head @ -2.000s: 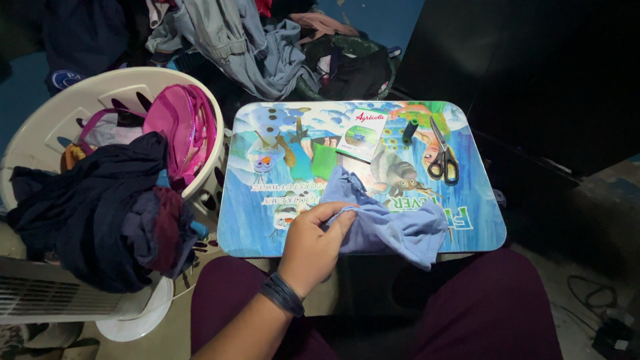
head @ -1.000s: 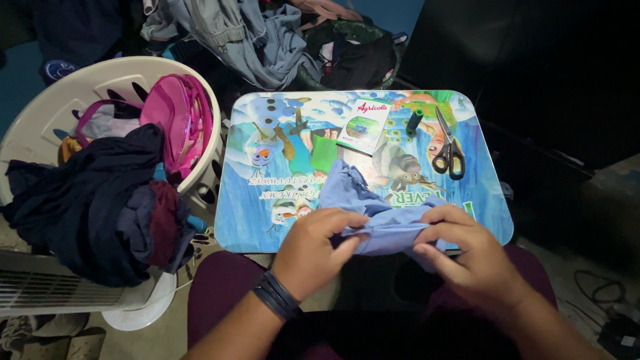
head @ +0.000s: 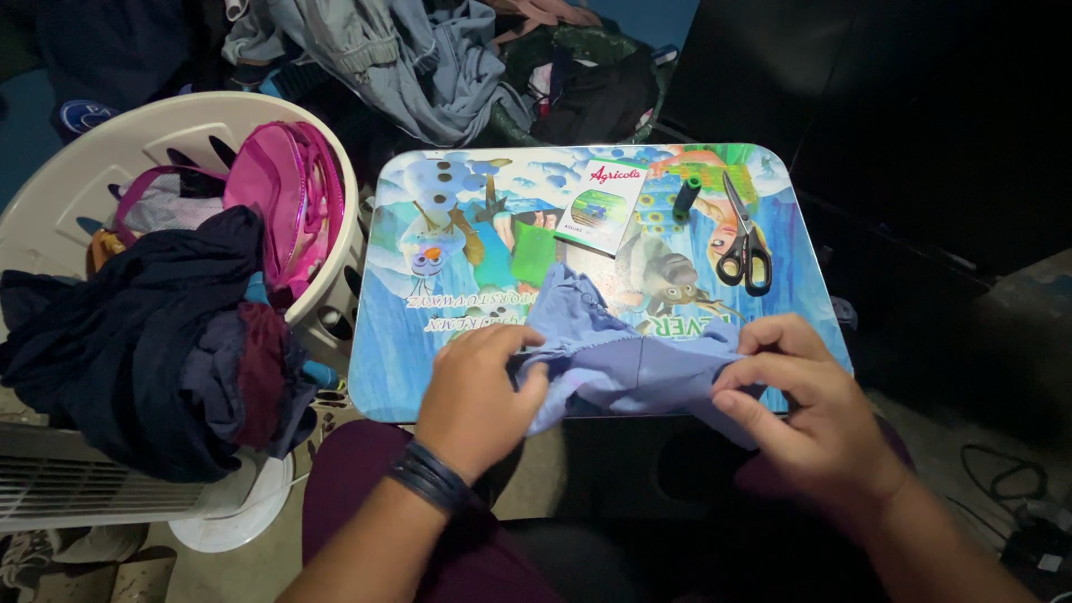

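A light blue cloth garment (head: 620, 360) lies over the near edge of a small table with a cartoon print (head: 394, 335). My left hand (head: 490, 381) grips its left side between thumb and fingers. With fingertips and thumb, my right hand (head: 783, 385) pinches the right end of the cloth. A seam with a dark thread line runs across the fabric between them. Beyond the garment lie a white and green needle packet (head: 600, 205), a spool of dark green thread (head: 688, 197) and black-handled scissors (head: 744, 251), which are partly spread.
At left stands a cream plastic laundry basket (head: 335, 276) with dark clothes (head: 159, 335) and a pink bag (head: 272, 197). A white fan (head: 100, 486) is below it. Behind the table are denim clothes (head: 419, 67) and a dark green basket (head: 657, 109). Cables (head: 1001, 477) lie at right.
My right hand, out of view two seconds ago, has come in and taken hold of the cloth. Since one second ago the hands have moved apart, spreading the fabric between them.
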